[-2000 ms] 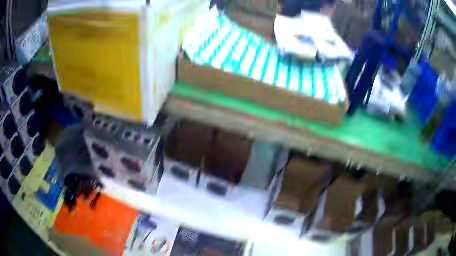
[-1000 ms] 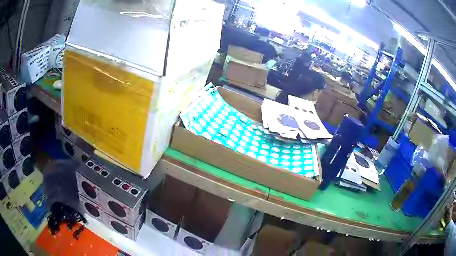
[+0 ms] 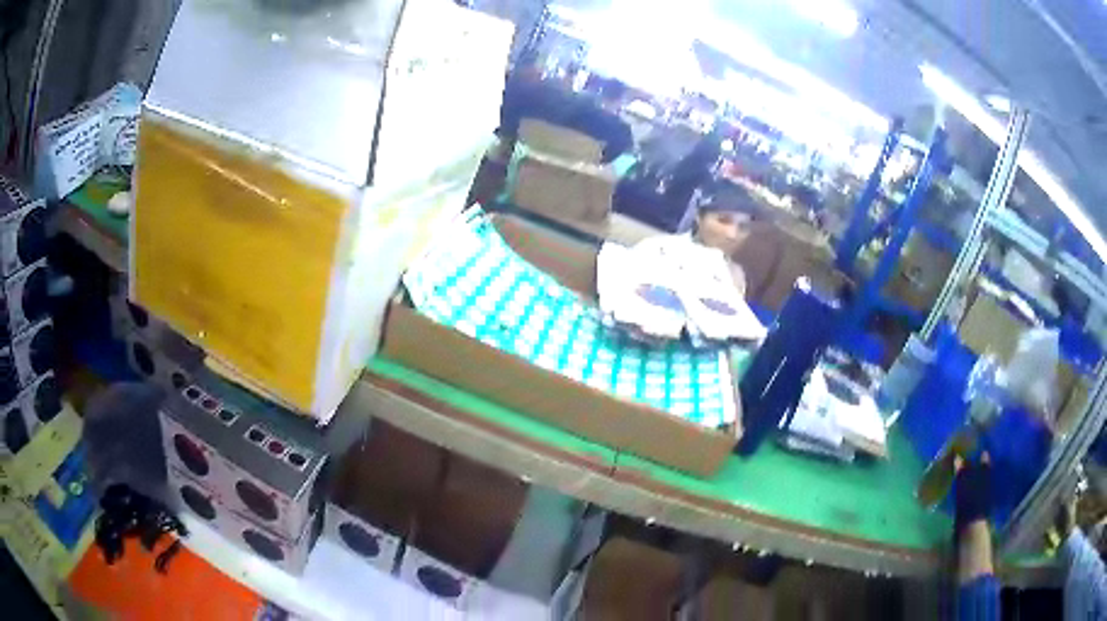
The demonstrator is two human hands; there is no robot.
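Neither of my hands can be made out. Nearest in front, closed retail boxes (image 3: 249, 479) with dark round pictures stand stacked under the shelf. Open retail boxes (image 3: 437, 580) stand beside them, brown flaps up. A tangled black cable bundle (image 3: 136, 524) lies at the upper left end of the orange mat (image 3: 164, 585), below a dark, blurred, crumpled bag (image 3: 124, 431). The mat is cut off by the lower edge.
A white carton with a yellow panel (image 3: 237, 261) stands on the green shelf (image 3: 838, 503). Beside it are a brown tray (image 3: 558, 394) of teal sheets, printed cards (image 3: 680, 291) and a dark blue cylinder (image 3: 783, 364). A person (image 3: 725, 224) is behind; a blue-sleeved hand (image 3: 971, 491) reaches in at right.
The view first swung up from the bench to the shelf and hall, then shifted slightly. A blue-sleeved arm has appeared at the lower right. The person behind the shelf now shows more clearly.
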